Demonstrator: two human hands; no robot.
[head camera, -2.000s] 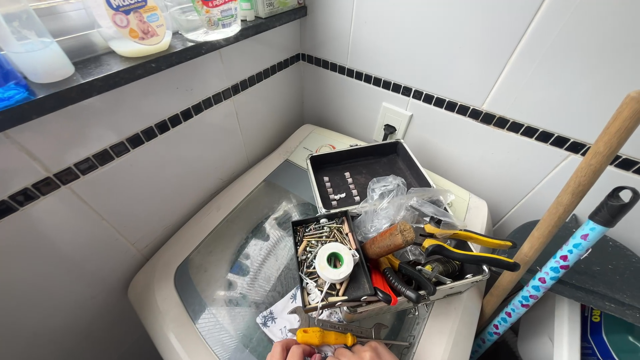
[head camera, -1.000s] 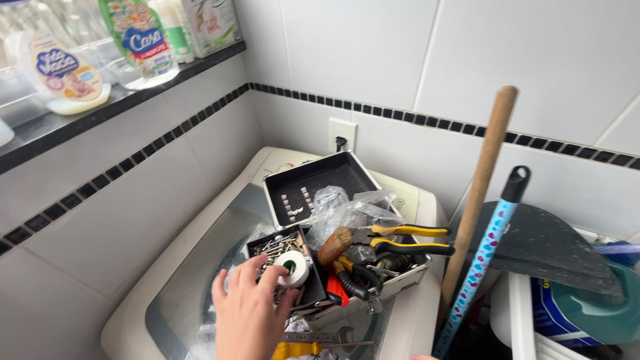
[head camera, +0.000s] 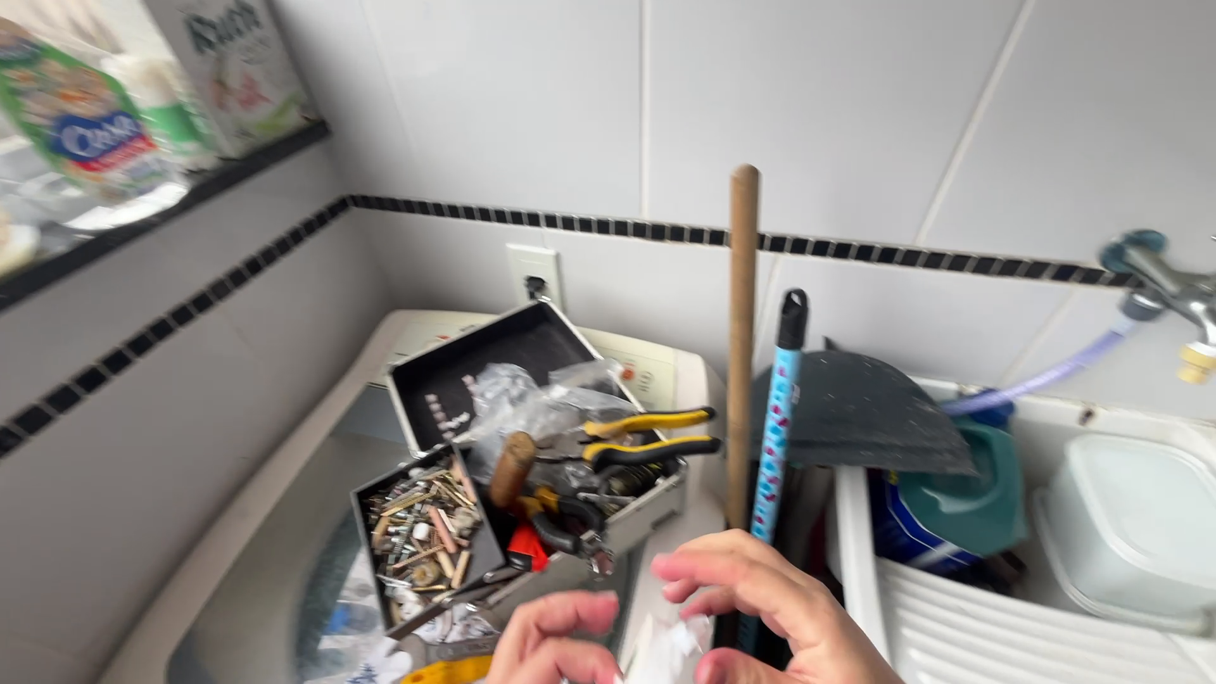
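Note:
My left hand (head camera: 556, 636) and my right hand (head camera: 760, 608) are at the bottom centre, on either side of a small white item (head camera: 665, 651), partly cut off by the frame; what it is I cannot tell. The left fingertips touch its edge, and the right fingers curve over it. Behind them on the washing machine is an open toolbox (head camera: 655, 508) with yellow-and-black pliers (head camera: 655, 437), a wooden handle (head camera: 513, 470) and plastic bags. A black tray (head camera: 370, 541) of screws and wall plugs stands at its left. A wrench (head camera: 451, 649) and a yellow handle (head camera: 446, 672) lie below.
A wooden pole (head camera: 744, 332) and a blue patterned pole (head camera: 777, 427) stand right of the washing machine (head camera: 256, 475). Farther right are a laundry sink (head camera: 1045, 617) with a plastic container (head camera: 1140, 522) and a tap (head camera: 1168, 280). Bottles line the shelf (head camera: 237, 166) at upper left.
The white tape roll that lay on the tray of screws is no longer there; my left hand was reaching over it a second ago. Both hands are now raised together at the bottom. The view has swung right.

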